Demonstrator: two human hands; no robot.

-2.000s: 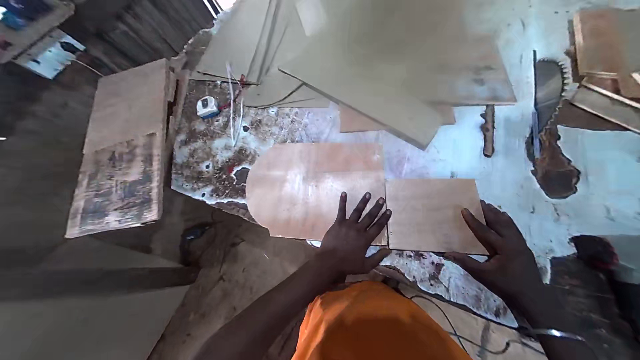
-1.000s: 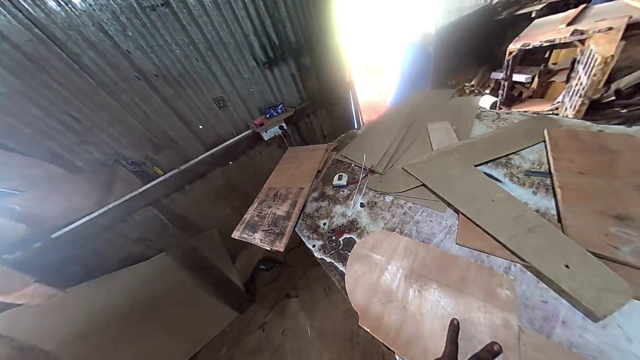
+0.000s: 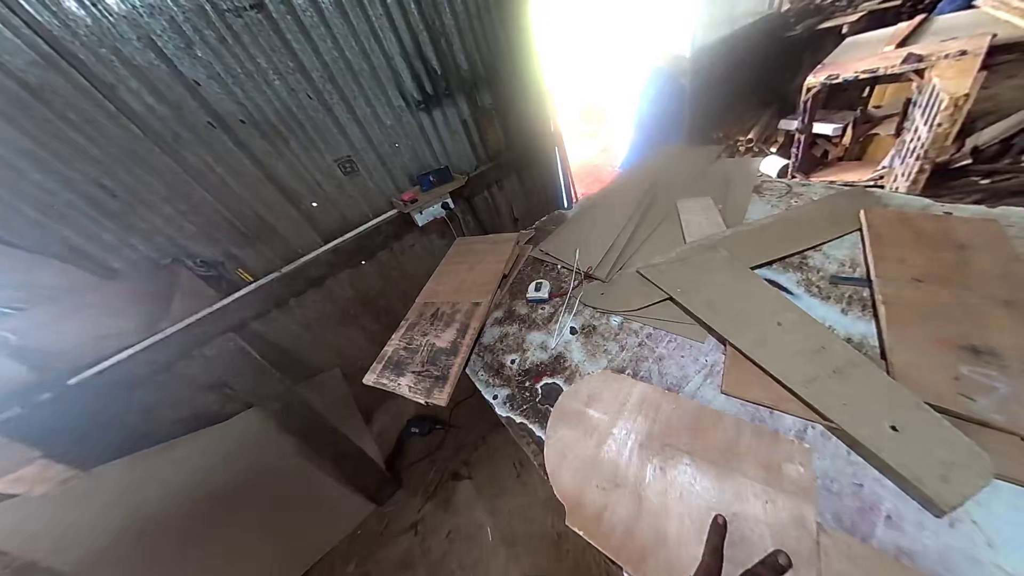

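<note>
At the bottom edge of the head view, two fingers of my left hand (image 3: 740, 550) rest spread on a plywood panel with a rounded end (image 3: 680, 472). Only those fingertips show, and they grip nothing. A second plywood piece (image 3: 860, 554) meets the rounded panel's right edge and runs out of the frame. My right hand is out of view. Farther up the worktable lie a tape measure (image 3: 538, 290) and thin white strips (image 3: 566, 308). A long board with a rounded end (image 3: 832, 380) crosses the table at the right.
Stacked thin sheets (image 3: 624, 220) cover the table's far end. A plywood board (image 3: 944, 312) lies at the right. Past the table's left edge are a stained board (image 3: 432, 344), a corded power tool (image 3: 422, 426) low down and a large sheet (image 3: 192, 496). A wooden frame (image 3: 888, 120) stands back right.
The view has swung up and to the left, bringing in the corrugated wall and the bright opening. Two seconds ago both hands lay on the two plywood pieces; my right hand has left view.
</note>
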